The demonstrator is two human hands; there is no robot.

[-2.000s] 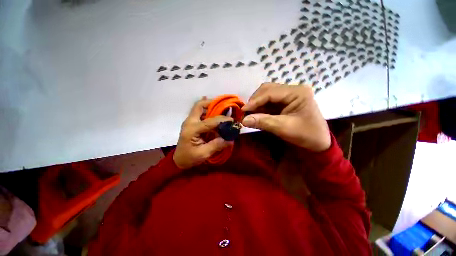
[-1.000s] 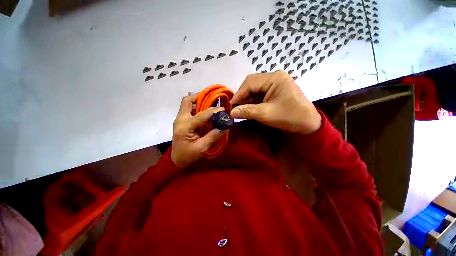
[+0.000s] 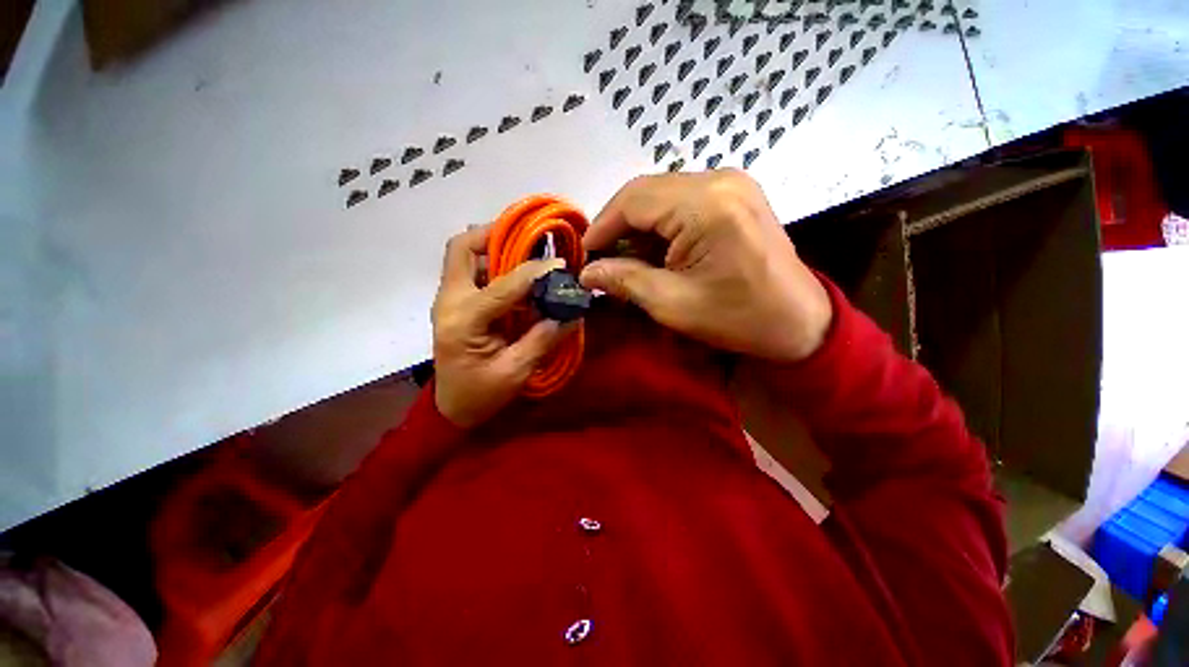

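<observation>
My left hand (image 3: 480, 323) holds an oval coil of orange cord (image 3: 537, 224) over the table's front edge. The black plug (image 3: 563, 296) sits between my left thumb and fingers, its face turned up. A thin pale band (image 3: 550, 248) shows inside the coil. My right hand (image 3: 711, 261) is at the plug's right side, thumb and forefinger nearly together. Whether a label is between those fingertips is too small to tell. Dark labels (image 3: 477, 134) lie in rows on the white table (image 3: 235, 261), in a short strip and a dense block to its right.
An open brown carton (image 3: 958, 313) stands below the table edge at right. A brown cardboard piece (image 3: 124, 29) shows at the top left. Orange material (image 3: 235, 560) is below the table at lower left. A blue item (image 3: 1145, 532) is at far lower right.
The view has shifted, so the labels sit higher and further left, and the cardboard at top left has come in. Both hands stay at the plug, whose face is tilted differently.
</observation>
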